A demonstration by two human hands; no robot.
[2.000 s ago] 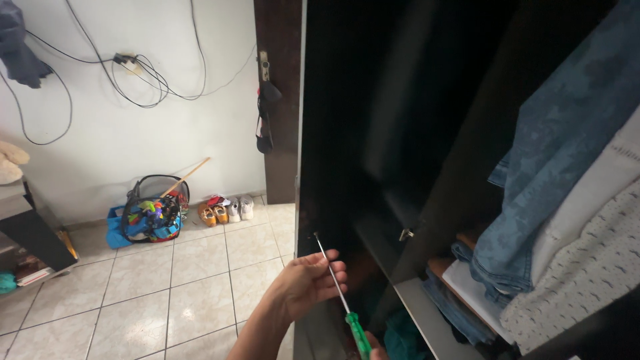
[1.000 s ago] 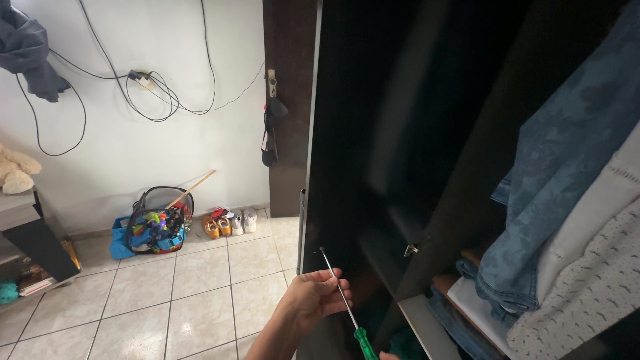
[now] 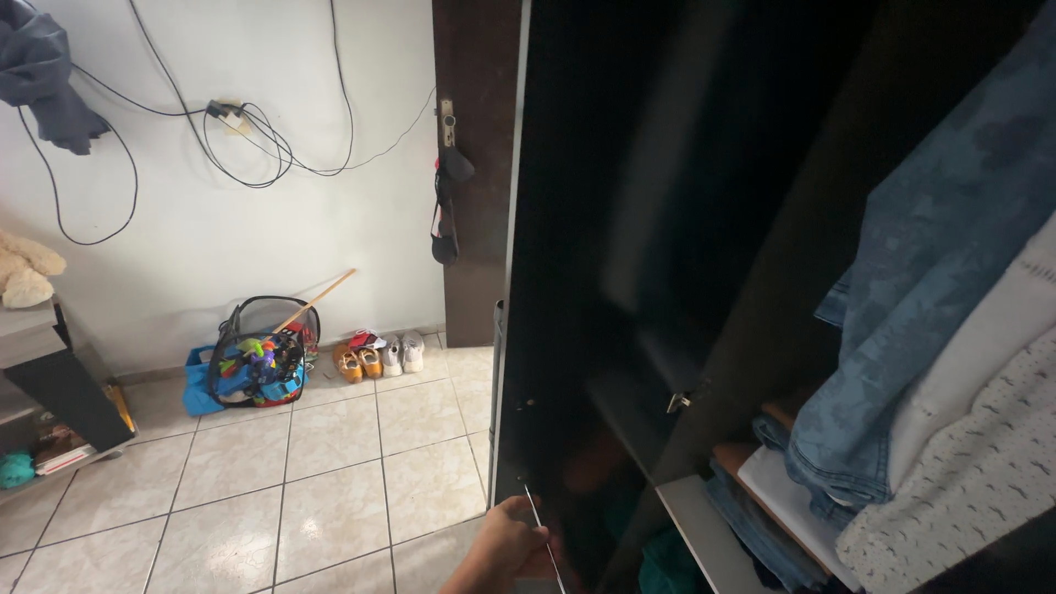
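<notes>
My left hand point(image 3: 507, 536) is low in the head view, in front of the black wardrobe door panel point(image 3: 610, 313). Its fingers are closed around the thin metal shaft of a screwdriver point(image 3: 542, 525). The tip points up, close to a small mark point(image 3: 520, 478) near the door's outer edge; whether they touch cannot be told. A second small mark or hole point(image 3: 529, 403) is higher on the panel. The screwdriver's handle and my right hand are below the frame. A metal cabinet hinge point(image 3: 678, 403) stands out at the inner side of the door.
Jeans point(image 3: 891, 322) and light garments point(image 3: 973, 462) hang on the right, above a shelf point(image 3: 701, 528) and folded clothes. On the tiled floor point(image 3: 330, 462) to the left are a mesh toy basket point(image 3: 260, 363) and shoes point(image 3: 379, 359). Cables point(image 3: 264, 148) hang on the wall.
My left hand and the screwdriver have moved down along the door panel, from the upper mark to the lower one. The green handle and my right hand have left the view.
</notes>
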